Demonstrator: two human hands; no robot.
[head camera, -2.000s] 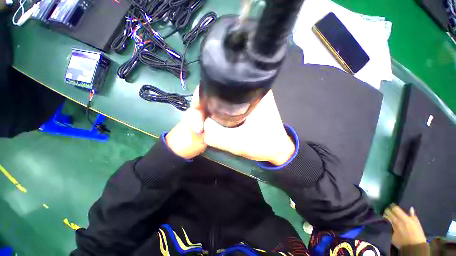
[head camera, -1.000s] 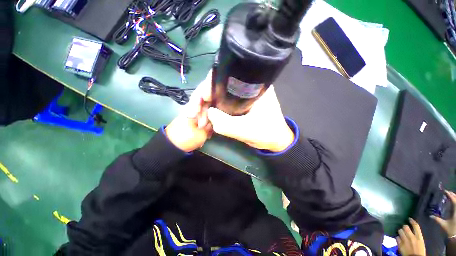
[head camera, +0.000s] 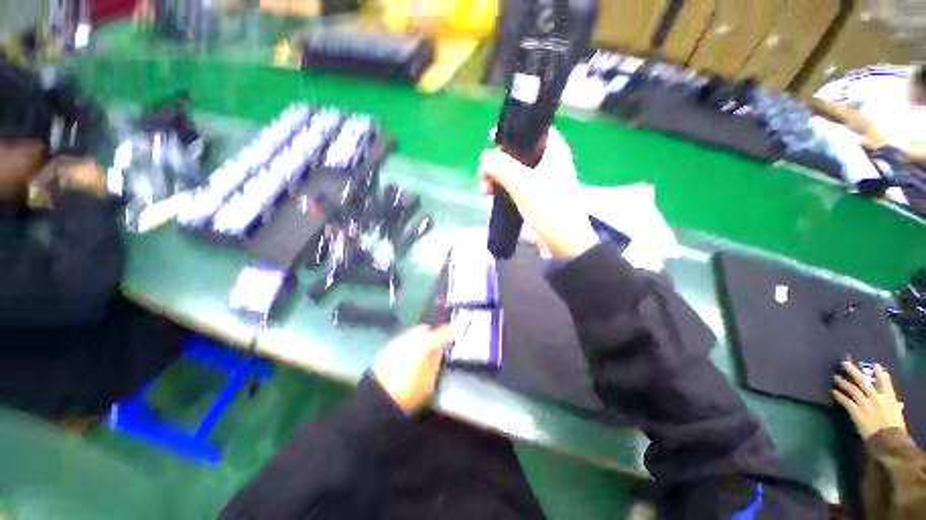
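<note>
My right hand (head camera: 543, 188) is closed around the black electric screwdriver (head camera: 530, 114), raised above the far side of the foam work mat (head camera: 553, 340). My left hand (head camera: 411, 364) rests at the left edge of a controller module (head camera: 476, 337) with a white-and-purple label, its fingers touching that edge. A second controller module (head camera: 472, 278) lies directly behind the first, at the mat's left side. The picture is blurred, and small parts on the modules cannot be made out.
Bundled black cables (head camera: 371, 239) are heaped left of the mat. Rows of modules (head camera: 279, 168) stand farther left, with a single module (head camera: 260, 290) nearer. A phone (head camera: 609, 234) lies on whitish wrap (head camera: 642, 215). Other people sit left and right, one with a hand (head camera: 871, 398) on a dark mat.
The view has tilted up. The screwdriver has moved up and away from my left hand, held in my right. Two modules now show at the mat's left side, and my hands are apart.
</note>
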